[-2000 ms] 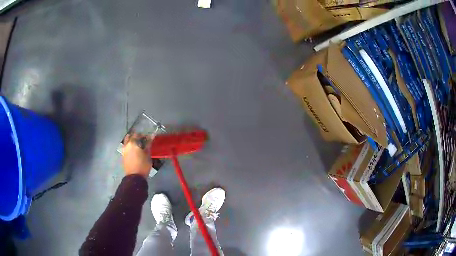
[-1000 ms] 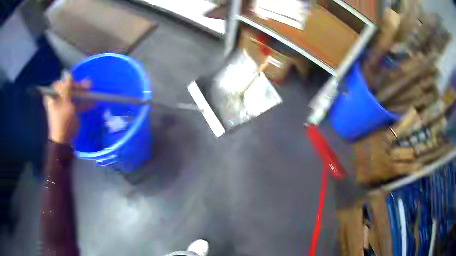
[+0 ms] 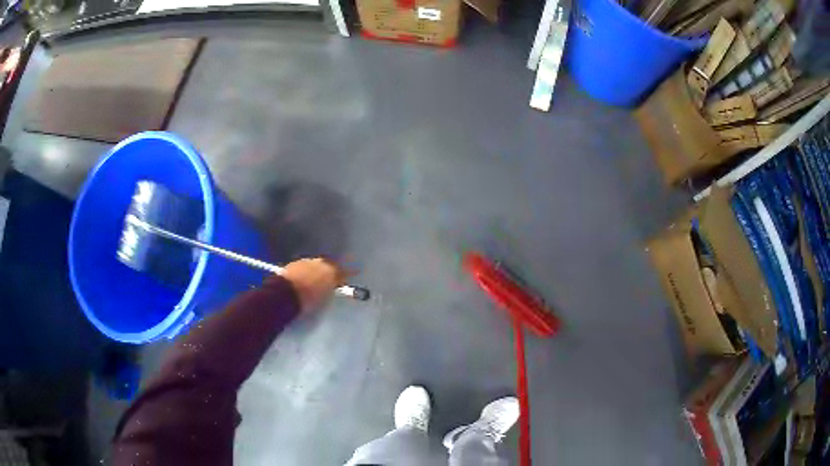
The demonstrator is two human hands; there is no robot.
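My left hand [image 3: 312, 280] is closed around the thin metal handle of the dustpan, near the handle's dark end. The square grey dustpan [image 3: 156, 233] is inside the large open blue bucket [image 3: 211, 264], its pan tilted down in the tub. What lies under the pan is hidden. The push broom's red head [image 3: 511, 296] rests on the floor at centre right, and its red handle runs down out of the bottom edge. My right hand is not in view.
My white shoes [image 3: 414, 409] stand at the bottom. A brown flat board [image 3: 114, 86] lies on the floor at upper left. A cardboard box [image 3: 409, 20] is at the top. A second blue tub [image 3: 619, 50] of cardboard, open boxes and blue-edged stock line the right.
The dustpan has moved from above the floor into the blue bucket. My left hand has moved right of the bucket, still on the handle. The broom head appears further left and lower.
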